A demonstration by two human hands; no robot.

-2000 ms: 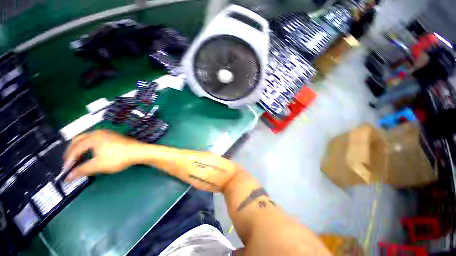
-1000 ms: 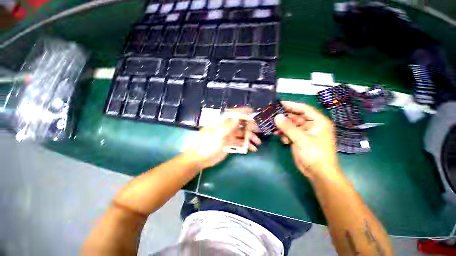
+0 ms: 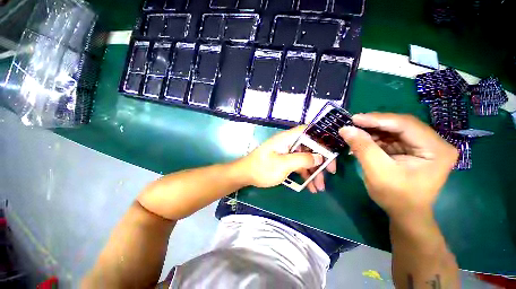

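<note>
My left hand (image 3: 283,161) holds a pale, pinkish front housing (image 3: 298,183) with an open window, above the green tabletop. A black keypad (image 3: 330,131) with rows of light marks and some red lies at the housing's upper end. My right hand (image 3: 396,158) has its thumb and fingers on the keypad's right edge. Whether the keypad is seated in the housing cannot be told. The black parts tray (image 3: 232,84) lies ahead, with housings in its pockets; three at the front right have white lower halves. One front-row pocket between them holds no housing.
A shiny clear plastic bag (image 3: 48,68) lies left of the tray. Loose keypads (image 3: 450,110) lie in clusters at the right, near a small pale square pad (image 3: 424,56). A white strip (image 3: 387,62) crosses the green tabletop (image 3: 271,211). Dark parts are at the far right.
The view swung from the fan side to the tray, then moved closer. The keypad, earlier held apart in my right hand, is now against the housing in my left hand.
</note>
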